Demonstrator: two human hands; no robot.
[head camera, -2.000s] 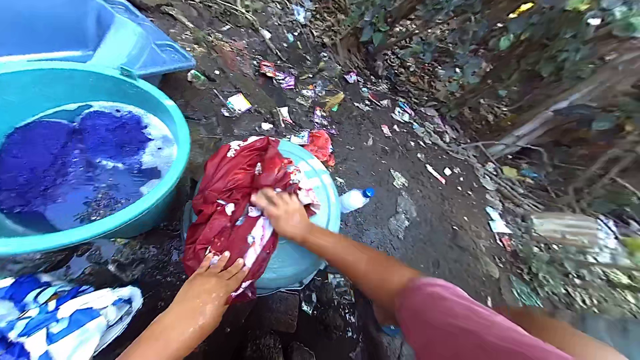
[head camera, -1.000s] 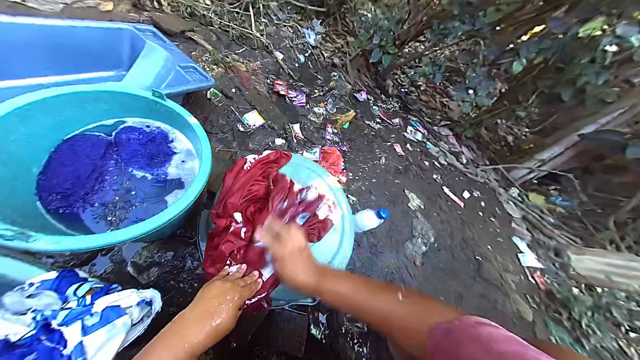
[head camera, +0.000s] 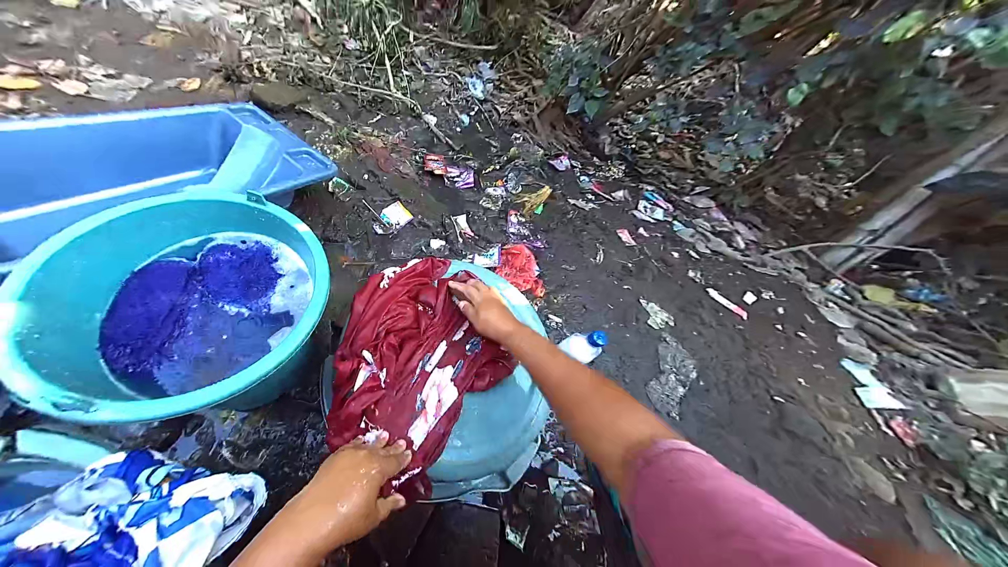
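Observation:
A wet dark red cloth with white floral patches (head camera: 394, 339) lies over an overturned light blue plastic basin (head camera: 492, 425). My left hand (head camera: 358, 480) rests on the cloth's near edge, some fingertips hidden in or against the fabric. Farther up, my right hand (head camera: 484, 311) touches the cloth near the basin's top; whether its fingers pinch the fabric I cannot tell. White suds cling near my left fingers. Just right of the basin is a white bottle with a blue cap (head camera: 583, 346).
At left, a turquoise tub (head camera: 295, 362) holds sudsy water and purple-blue contents, beside a blue plastic tub (head camera: 272, 157). Blue and white patterned cloth (head camera: 150, 504) is heaped at lower left. A red crumpled item (head camera: 520, 268) touches the basin's far side. Litter and branches lie on the dark ground.
My right hand has moved from the middle of the red cloth to its far upper part, and the cloth's folds have shifted. My left hand remains at the near edge.

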